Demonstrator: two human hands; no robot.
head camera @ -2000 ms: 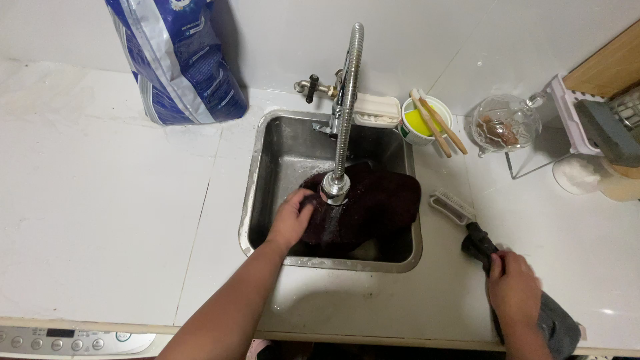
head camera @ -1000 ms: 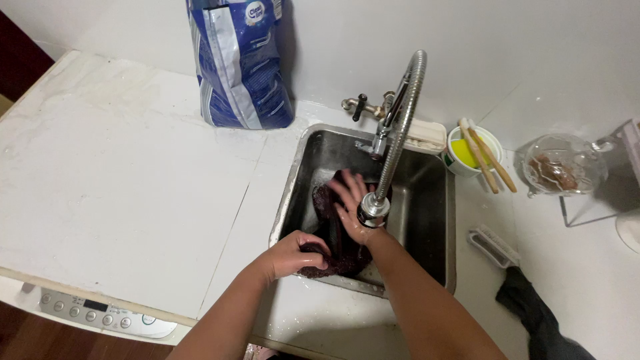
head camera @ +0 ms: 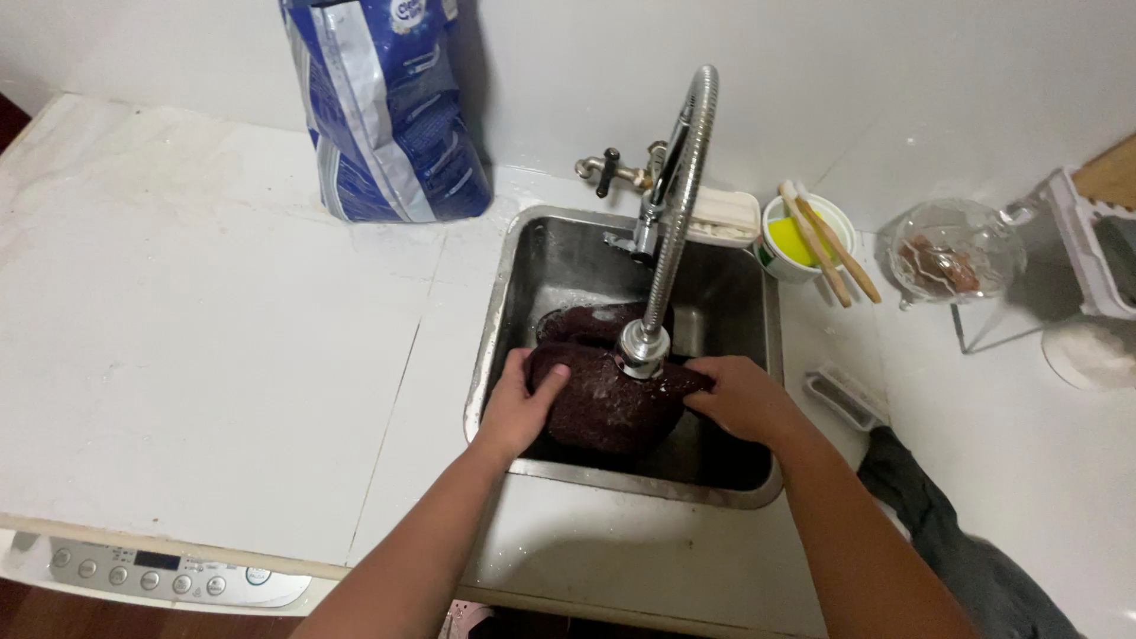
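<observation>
A wet dark maroon cloth is spread between my two hands inside the stainless steel sink, with a bunched part of it behind, near some suds. My left hand grips its left edge, thumb on top. My right hand pinches a corner at its right. Directly above the cloth is the round head of the flexible spring faucet, which hides part of it. Right of the sink lie a brush and a dark grey cloth.
A blue detergent bag stands behind the sink's left side. Behind and right are a wall tap, a soap dish, a tub with wooden tongs, a glass bowl and a plastic rack.
Two seconds ago my right hand was on the dark grey cloth beside the sink; then both hands were in the sink on bunched maroon cloth. Now they hold it spread under the faucet head.
</observation>
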